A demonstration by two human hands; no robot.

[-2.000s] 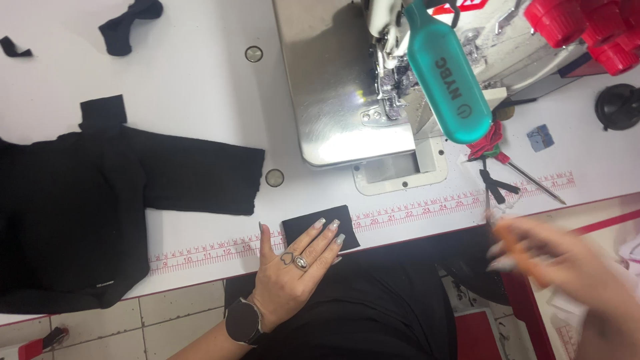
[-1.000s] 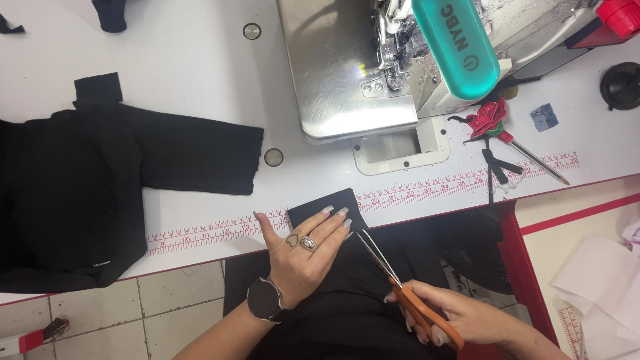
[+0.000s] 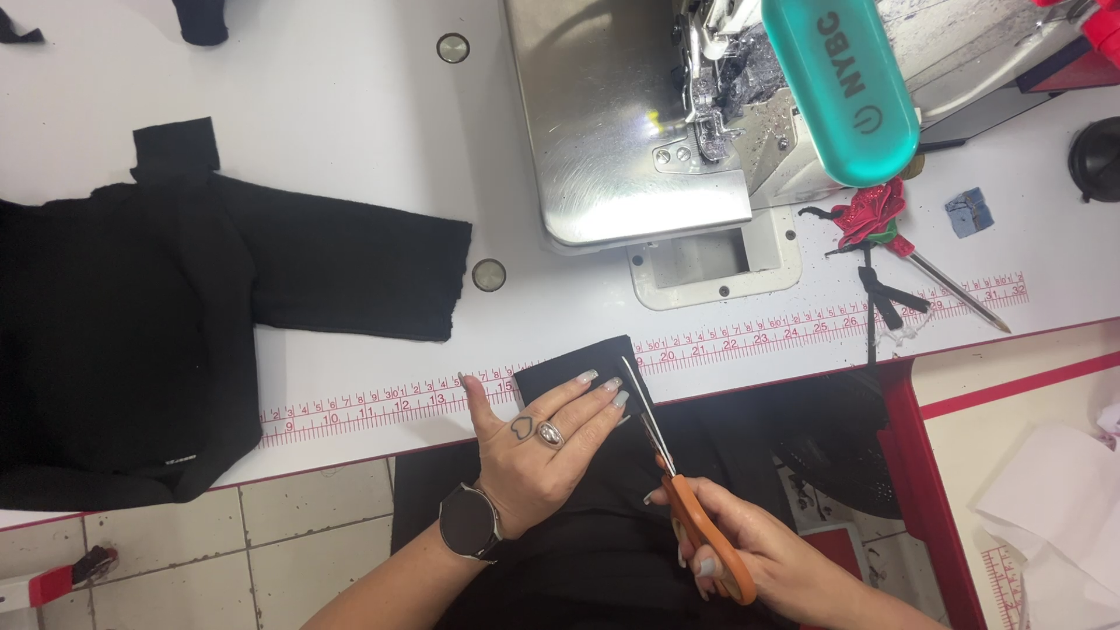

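Observation:
A small black fabric piece lies at the table's front edge over the printed red ruler. My left hand rests flat on it, pressing it down with spread fingers. In my right hand is a pair of orange-handled scissors, its blades parted and reaching along the right edge of the fabric. One blade lies over the fabric; the other is partly hidden. A black garment with a sleeve spread out lies on the left of the table.
A sewing machine with a metal plate stands beyond the fabric, a teal oval piece above its right side. To the right lie a red fabric rose on a pen, a blue scrap and a black round object.
My right hand has come in from the right with the scissors, and their blades have moved from just off the fabric onto its right edge. My left hand stays on the fabric.

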